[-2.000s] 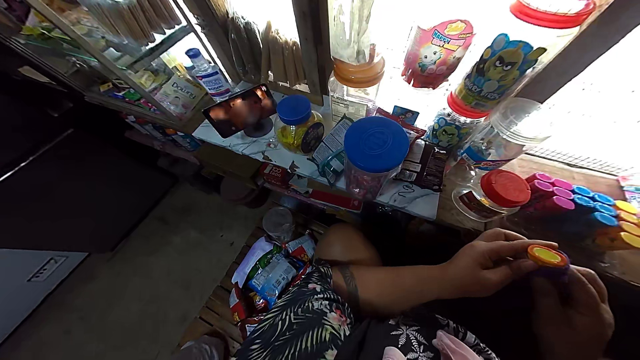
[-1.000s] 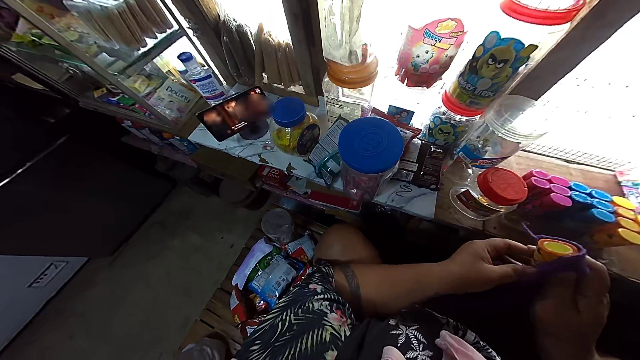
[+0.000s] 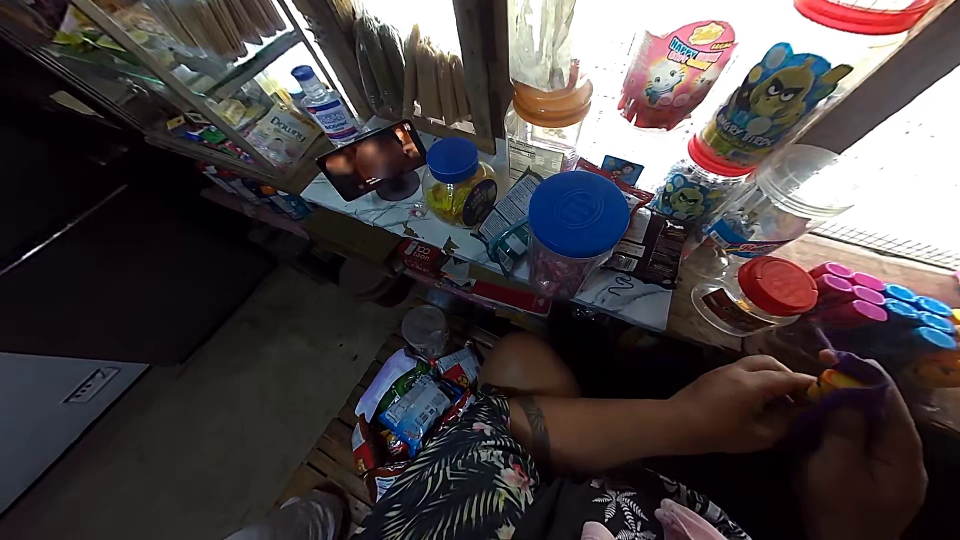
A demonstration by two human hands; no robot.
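Observation:
At the right, my left hand (image 3: 742, 405) pinches the near side of a small container with a yellow-orange top (image 3: 832, 382). Dark purple material (image 3: 862, 386) wraps round that container, and my right hand (image 3: 862, 465) holds it from the right and below; those fingers are in deep shadow. Just beyond my hands, on the wooden counter, stand several tubes with pink caps (image 3: 855, 289) and blue caps (image 3: 926, 315). A clear jar with a red lid (image 3: 778, 286) lies tilted to their left.
Along the counter stand a jar with a blue lid (image 3: 579, 214), a smaller blue-lidded jar (image 3: 457, 184), a propped phone (image 3: 373, 160), a bottle (image 3: 326, 105) and foil packets (image 3: 649, 247). Snack packets (image 3: 416, 412) and a clear plastic cup (image 3: 425, 331) lie on the slatted bench beside my leg.
The purple material, low around the container before, now stands up around its yellow-orange top. The container has tipped and is partly hidden in it.

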